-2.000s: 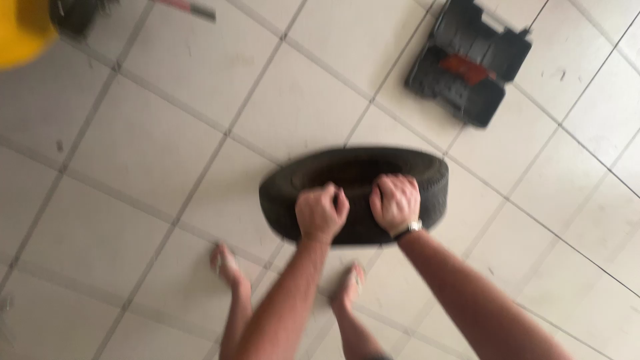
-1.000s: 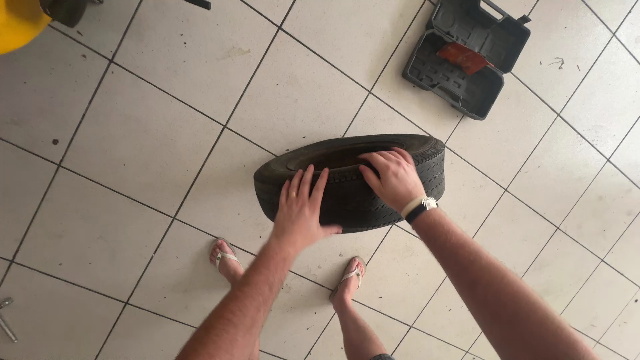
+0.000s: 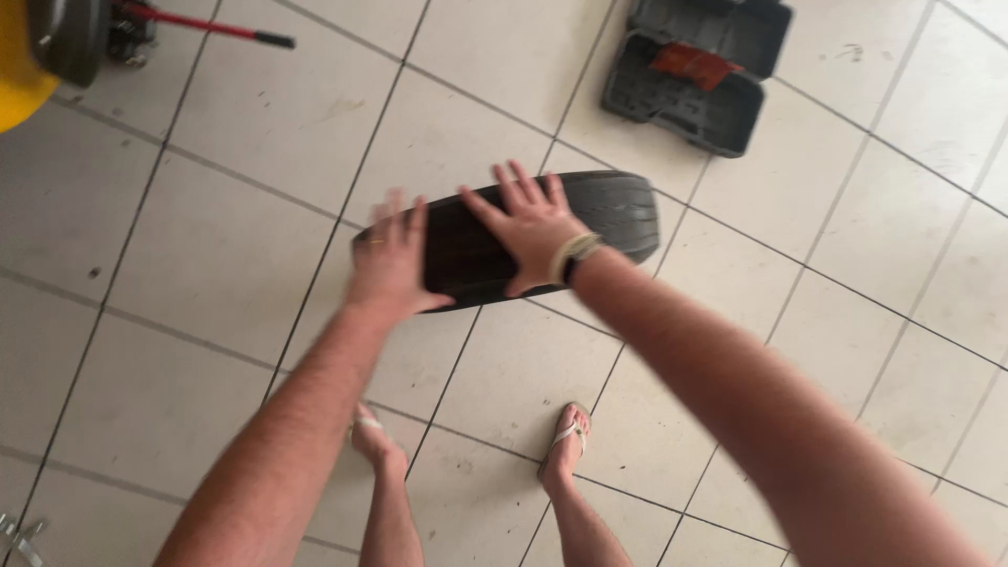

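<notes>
A black rubber tire point(image 3: 472, 244) stands upright on its tread on the tiled floor, seen from above at the centre of the head view. Spread over the left part of its tread is my left hand point(image 3: 390, 264), blurred, with its fingers apart. My right hand point(image 3: 535, 228) is over the middle of the tread, also with fingers spread, a watch and a pale band on its wrist. Neither hand is closed around the tire; whether each palm presses on it cannot be told.
An open dark plastic tool case point(image 3: 685, 87) with a red-orange item point(image 3: 693, 64) lies beyond the tire. At the upper left are a yellow body part of a vehicle, a wheel and a red handle point(image 3: 205, 25) with a black grip. A metal tool point(image 3: 22, 539) lies lower left. My sandaled feet stand nearer.
The tire has come upright from a tilt that showed its inner opening. My hands have gone from gripping its rim to lying spread over the tread.
</notes>
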